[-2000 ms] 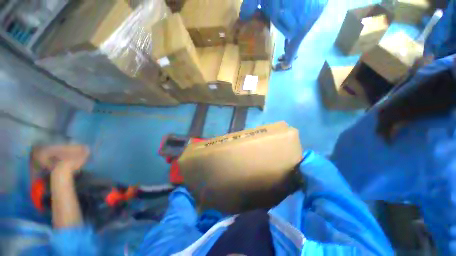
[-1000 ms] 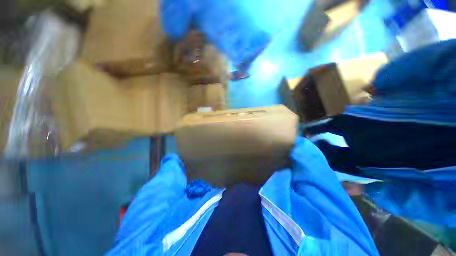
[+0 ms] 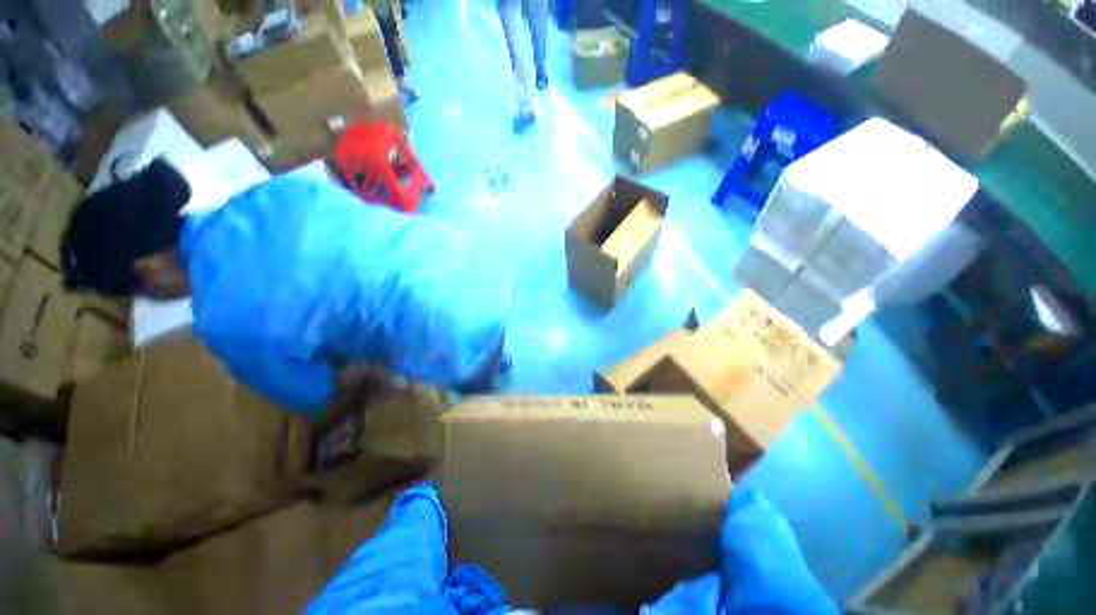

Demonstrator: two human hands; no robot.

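Observation:
A closed brown carton [image 3: 585, 505] is held up in front of my body, with dark "MADE IN CHINA" print along its far top edge. My left sleeve [image 3: 403, 547] reaches its left side and my right sleeve [image 3: 769, 553] reaches its right side. Both hands are hidden by the carton and sleeves. A small pale spot at its right upper corner is too unclear to name.
A person in a blue smock [image 3: 349, 282] bends over large cartons [image 3: 180, 445] at left. Open cartons [image 3: 769, 366] lie ahead on the blue floor. A red stool [image 3: 379, 165] stands beyond the person. A white stack [image 3: 859, 204] and blue stool [image 3: 787, 132] stand at right.
The view has swung right, away from the wrapped cartons and pallet truck. The white stack, bench and stools now show. The carton is still held against my body, lower in the picture.

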